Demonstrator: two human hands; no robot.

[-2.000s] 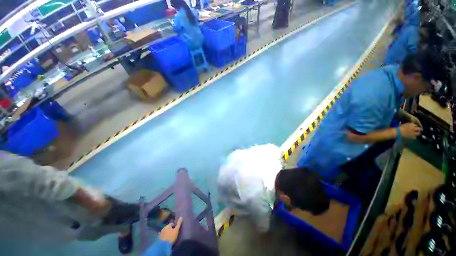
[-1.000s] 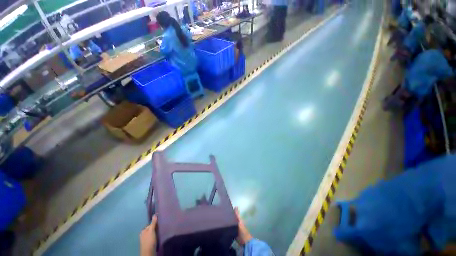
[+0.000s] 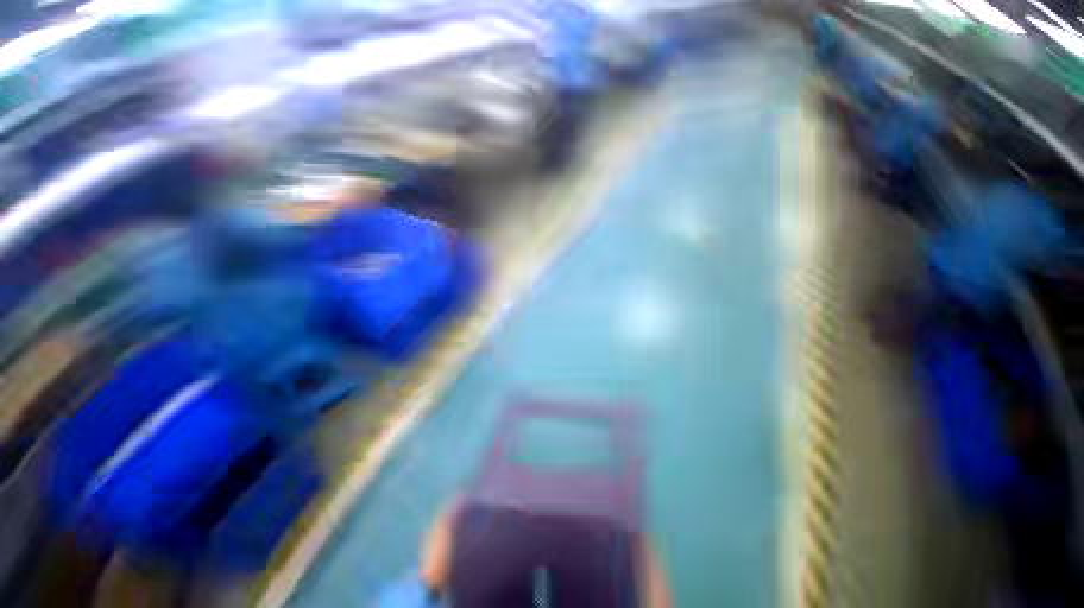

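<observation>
A grey-purple plastic stool [image 3: 544,552] is held low in front of me at the bottom centre, its square top towards me and its legs pointing forward over the aisle. My left hand [image 3: 440,552] grips its left side. My right hand [image 3: 654,570] is at its right side, small and blurred, and appears to grip it. Both hands are partly cut off or hidden by the stool. The whole view is strongly blurred.
The blue-green aisle [image 3: 701,356] runs forward between striped tape lines. Blue bins [image 3: 155,439] stand at the left, with more blue bins [image 3: 386,273] farther ahead. A person in blue [image 3: 244,285] is beside them. Another person in blue [image 3: 999,244] and a blue bin [image 3: 969,404] are at the right.
The view has moved forward along the aisle, and the bins at the left are nearer. Since the first frame, my right hand has come onto the stool; the crouching person is out of view.
</observation>
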